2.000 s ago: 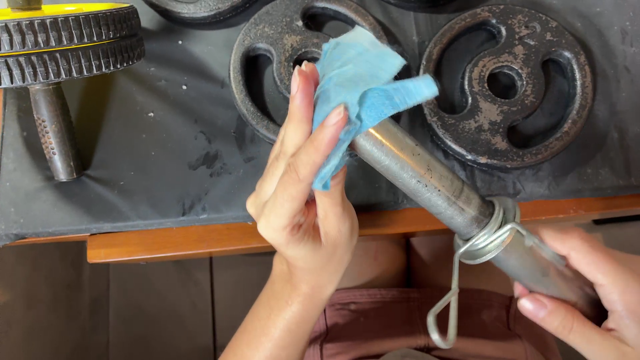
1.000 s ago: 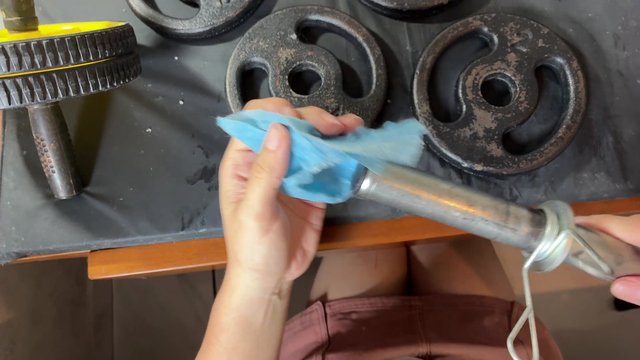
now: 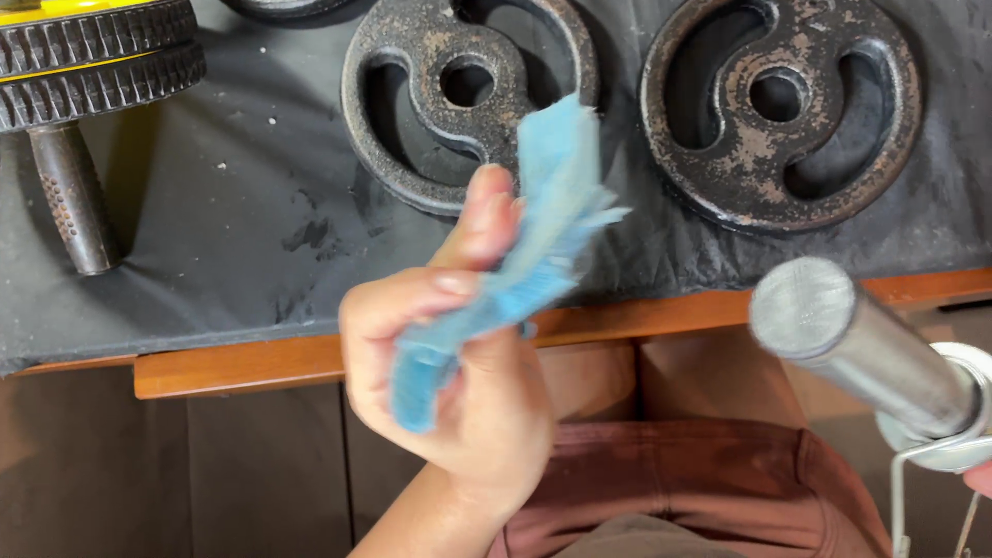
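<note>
My left hand [image 3: 457,341] holds a crumpled light blue cloth [image 3: 542,209], pinched between the fingers in front of the table edge; the cloth is blurred and apart from the bar. At the right, a metal bar end [image 3: 868,349] points up and left over the table's front edge, its flat round face [image 3: 803,307] in sight. A wire spring collar [image 3: 961,434] sits around the bar. Only a fingertip of my right hand [image 3: 980,478] shows at the right border, just below the collar; its hold is mostly out of frame.
Two worn black weight plates [image 3: 422,43] [image 3: 752,147] lie on the black table cover [image 3: 256,232], with part of another plate [image 3: 287,6] at the top. A black and yellow ab wheel [image 3: 101,77] stands at the left. The table's wooden edge [image 3: 240,364] runs across, above my lap.
The cloth in my left hand was around the bar's end and has come off it. The bar has moved to the right, and its end face now shows. My right hand is mostly out of view.
</note>
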